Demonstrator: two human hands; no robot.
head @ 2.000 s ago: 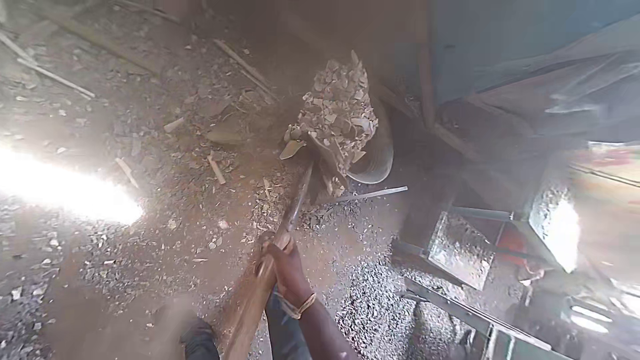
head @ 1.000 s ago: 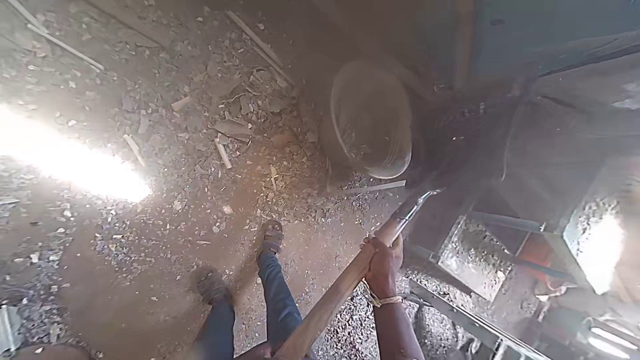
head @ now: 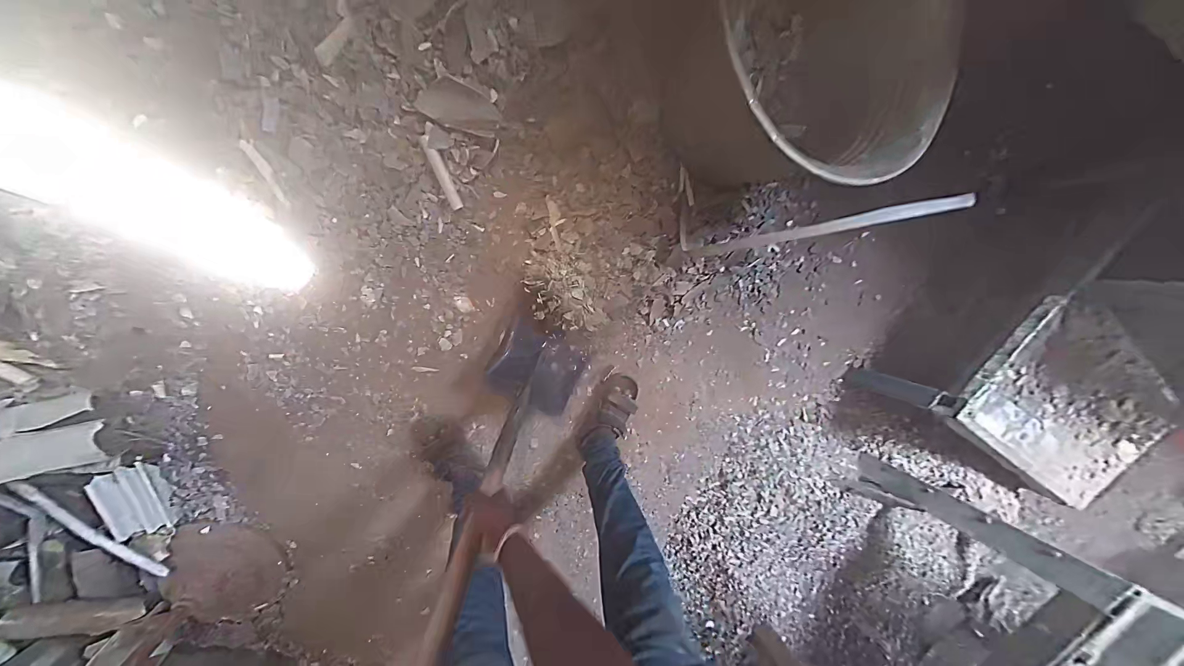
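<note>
My right hand (head: 492,518), with a band at its wrist, is closed around the wooden handle (head: 453,592) of a shovel. The shovel blade (head: 536,365), blurred, is low over the dusty floor, just ahead of my feet. It appears to carry no heap of chips. Beyond the blade lies a loose pile of pale chips and flakes (head: 578,277). A large round tub (head: 832,171) stands at the upper right, with its rim towards me. My left hand is outside the view.
A pale strip (head: 860,217) lies below the tub. At the right are a metal tray with granular material (head: 1064,407), a metal frame bar (head: 999,536) and a heap of small chips (head: 758,527). Broken sheet pieces (head: 51,435) and sticks lie at the left.
The shovel was loaded with chips two seconds ago beside the tub, then swung right. Now its blade is down near my feet without that load. The view has shifted.
</note>
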